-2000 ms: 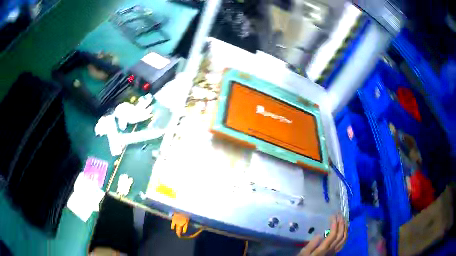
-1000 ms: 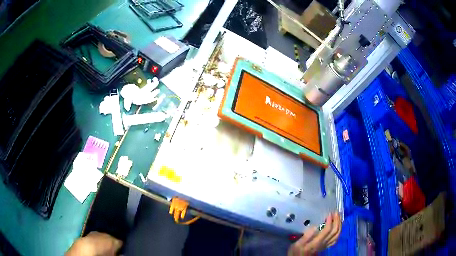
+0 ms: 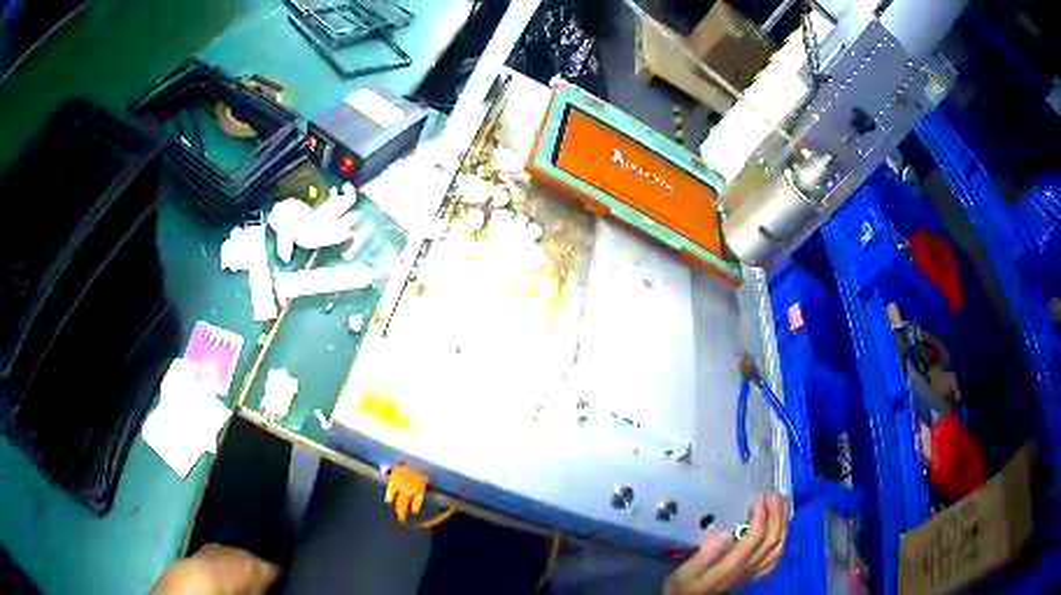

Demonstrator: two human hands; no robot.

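Note:
The fixture, an orange plate with white handwriting and a pale green rim, lies at the back of the white machine bed. A black frame lines the rim around the plate. The silver dispensing cylinder stands at the fixture's right end. My right hand rests with curled fingers at the right end of the bed's front edge, by the greenish start button. It grips nothing visible. My left hand is at the bottom edge, partly cut off, its fingers hidden or blurred.
A black frame stack stands at left. Behind are more black frames and a controller box with red lights. White scraps and a pink pad lie between. Blue-handled pliers lie right on the bed. Blue bins stand at right.
The fixture has moved back along the bed, away from me, toward the dispensing cylinder. My left hand came into view at the bottom. My right hand stays at the button.

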